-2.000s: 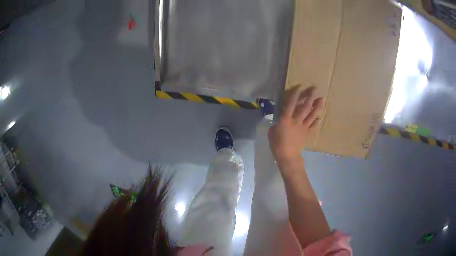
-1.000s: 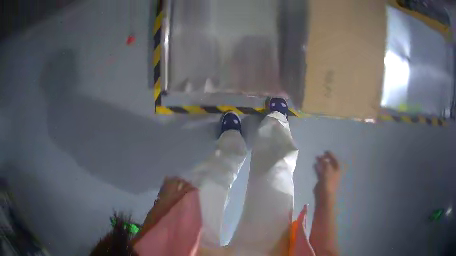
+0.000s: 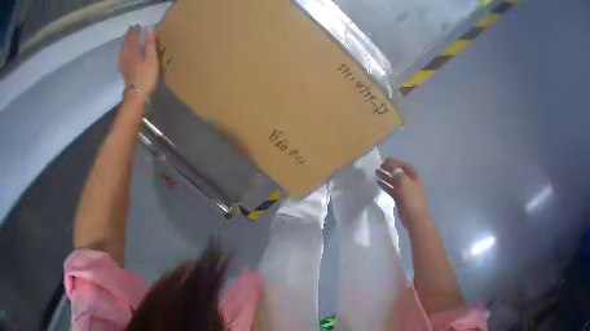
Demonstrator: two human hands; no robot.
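Observation:
A tan cardboard cover sheet (image 3: pixel 259 77) with handwritten marks, one reading like "560 pcs", lies in front of me. A shiny clear layered edge (image 3: pixel 352 48) shows along its upper right side; what lies beneath the sheet is mostly hidden. My left hand (image 3: pixel 139 64), with a bracelet on the wrist, is at the sheet's upper left edge with its fingers stretched out. Its thumb is not clear, and I see no closed grip. My right hand (image 3: pixel 398 184), with a ring, is off the sheet's lower right corner, fingers loosely apart and holding nothing visible.
A grey metal platform (image 3: pixel 207 145) shows at the sheet's lower left, with striped tape (image 3: pixel 264 205) at its corner. More black-yellow tape (image 3: pixel 459 48) runs across the upper right. My legs are directly below the sheet. Grey floor spreads to the right.
The view has turned, and the cardboard sheet now appears larger and central. My left hand has moved up to the sheet's left edge. My right hand is now near its lower right corner.

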